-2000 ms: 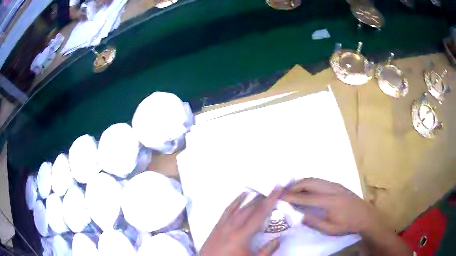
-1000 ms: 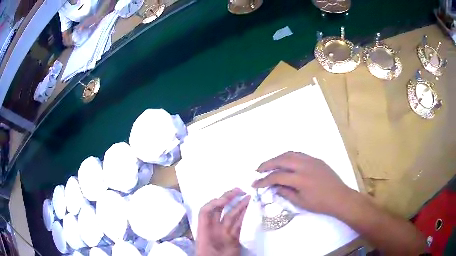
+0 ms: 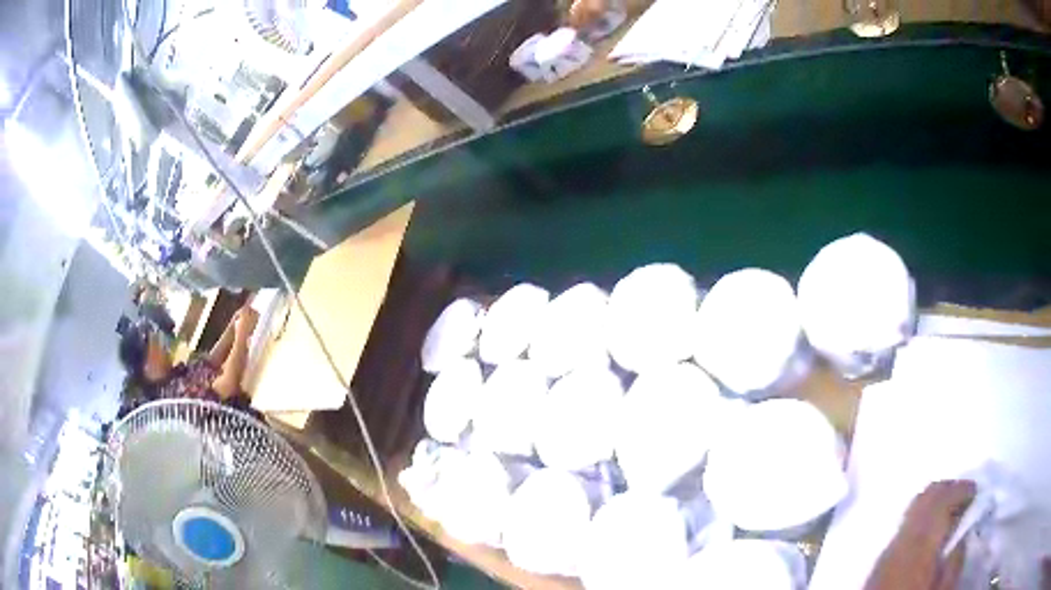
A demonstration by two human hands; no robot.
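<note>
My left hand (image 3: 922, 537) is at the lower right, cut off by the bottom edge. Its fingers are closed against crumpled white wrapping paper (image 3: 1000, 521); whatever is inside the paper is hidden. My right hand is out of the picture. The paper lies over the flat white paper stack (image 3: 957, 398), which runs off the right edge. Left of the stack, white wrapped pieces (image 3: 774, 464) stand in three rows, smooth round faces showing and crumpled paper at their sides.
The green conveyor belt (image 3: 795, 150) runs behind the rows, with a few gold metal pieces (image 3: 670, 120) on it. A tan cardboard sheet (image 3: 346, 305) stands at left. An electric fan (image 3: 213, 507) is at lower left, a cable (image 3: 334, 357) beside it. A person (image 3: 173, 371) sits beyond.
The view has swung left; the fan, person and cardboard sheet now show. My right hand and the gold piece in the paper have left the picture.
</note>
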